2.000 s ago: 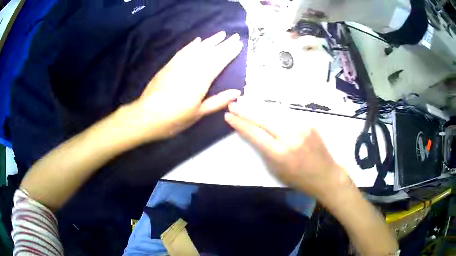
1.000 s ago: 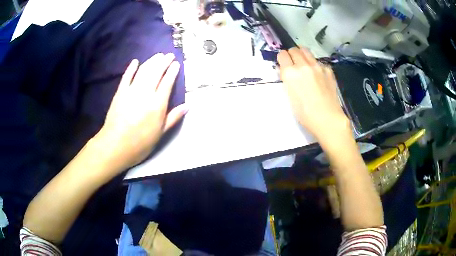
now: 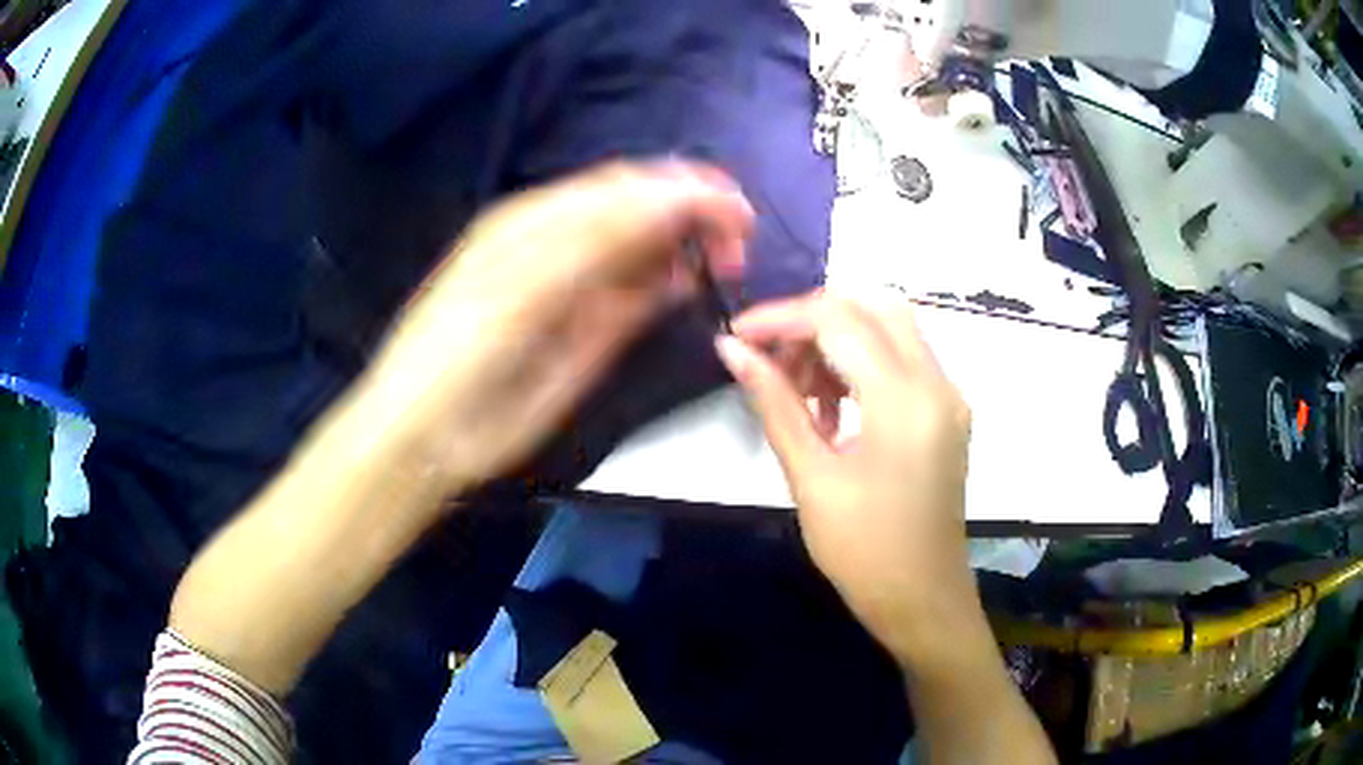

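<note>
A large navy-black cloth panel (image 3: 374, 194) covers the left of the table and hangs down towards the lap. My left hand (image 3: 561, 307) is blurred above the panel, its fingertips closed on one end of a narrow dark strip (image 3: 710, 287). My right hand (image 3: 867, 426) pinches the lower end of the strip between thumb and forefinger, over the panel's right edge. The white machine head (image 3: 1069, 33) is at the upper right. The needle area is too bright to make out.
Long shears (image 3: 1139, 411) with black loop handles lie right of the machine bed. A round metal disc (image 3: 909, 178) and dark scraps lie near them. A black box (image 3: 1271, 426) is at far right, a yellow-rimmed basket (image 3: 1181, 635) below. A tan label (image 3: 598, 700) rests on dark lap cloth.
My right hand has come back from the scraps beside the shears to the panel's edge. My left hand has lifted off the panel. A dark strip is now between both hands.
</note>
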